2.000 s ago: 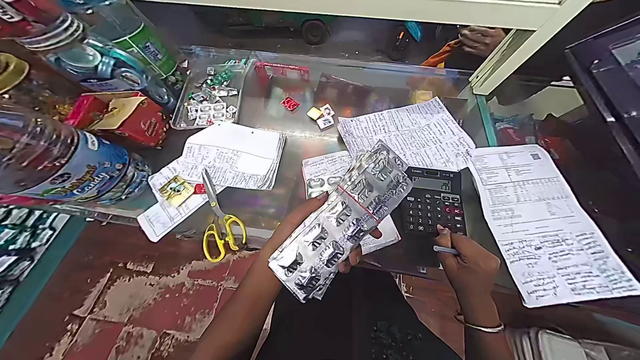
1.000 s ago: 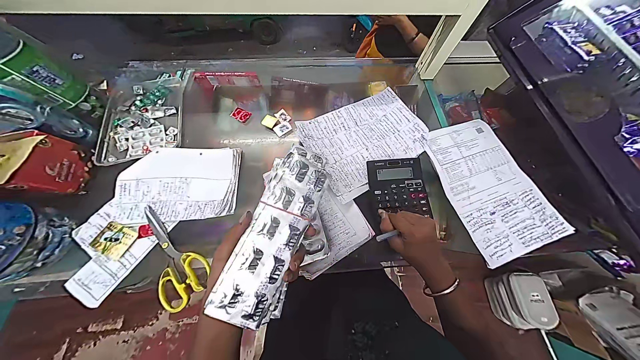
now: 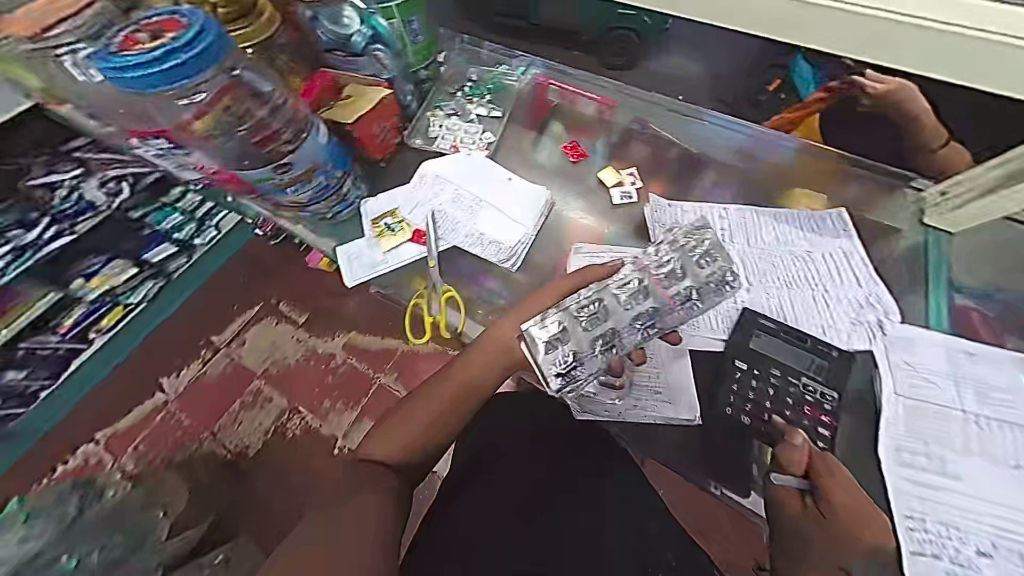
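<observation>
My left hand (image 3: 552,320) grips a stack of silver blister packs (image 3: 632,308) with a rubber band around it, held over papers on the glass counter. At the lower right my right hand (image 3: 828,496) is over the black calculator (image 3: 788,376), a finger at its lower keys, with a pale pen-like stick (image 3: 790,481) held in its fingers. Handwritten sheets (image 3: 800,256) lie behind the calculator, and a printed sheet with handwriting (image 3: 952,448) lies to its right. Yellow-handled scissors (image 3: 434,308) rest at the counter's near edge, left of the blister packs.
A paper stack (image 3: 488,208) lies left of centre, near a clear tray of cut blister pieces (image 3: 464,120). Plastic jars (image 3: 240,112) and a red box (image 3: 364,116) stand at the left. Small packets (image 3: 622,184) lie mid-counter. Beyond the glass is another person's hand (image 3: 896,96).
The view has swung left since a second ago. The blister packs in my left hand have tilted over toward the right. My right hand stays at the calculator.
</observation>
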